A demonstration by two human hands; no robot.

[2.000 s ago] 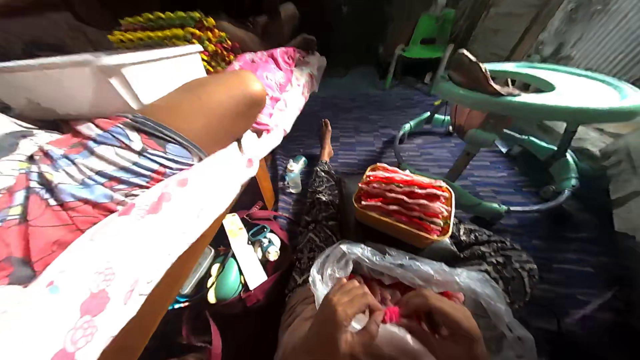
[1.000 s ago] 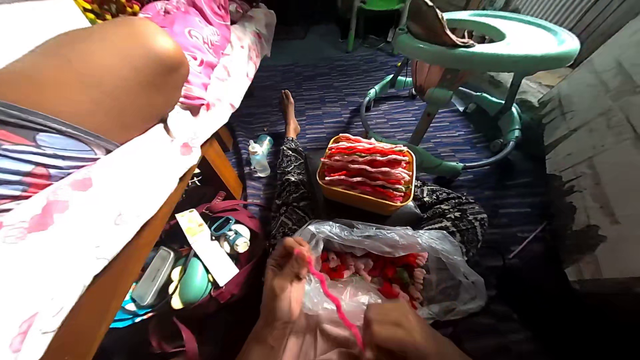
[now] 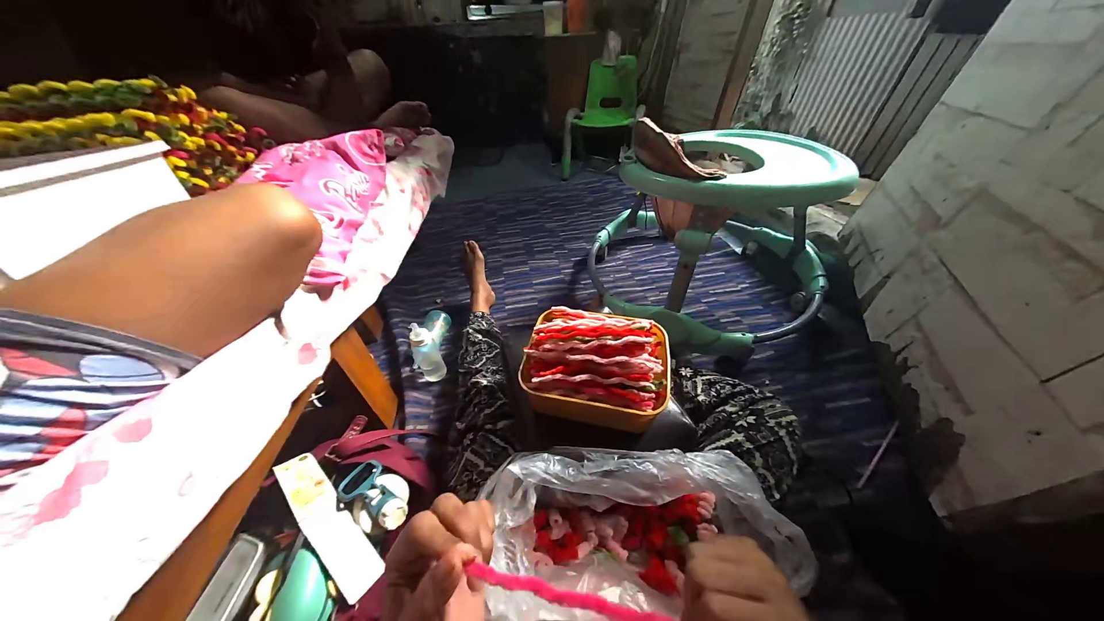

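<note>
My left hand pinches one end of a bright pink fuzzy strand between thumb and fingers. The strand runs right to my right hand, whose curled fingers are closed at its other visible end. Both hands are over a clear plastic bag on my lap, which holds red, pink and a few green fuzzy pieces. Beyond the bag, between my legs, a yellow-rimmed container holds several rows of red and pink fuzzy strands.
A baby walker and a green chair stand ahead. Baby bottles lie left of my leg. At left, an open maroon bag holds scissors and cases. Another person's bent leg rests on the bed. A wall stands at right.
Two seconds ago my hands were close together over the bag. They have moved apart, and the pink strand now spans between them, lying flatter than one second ago.
</note>
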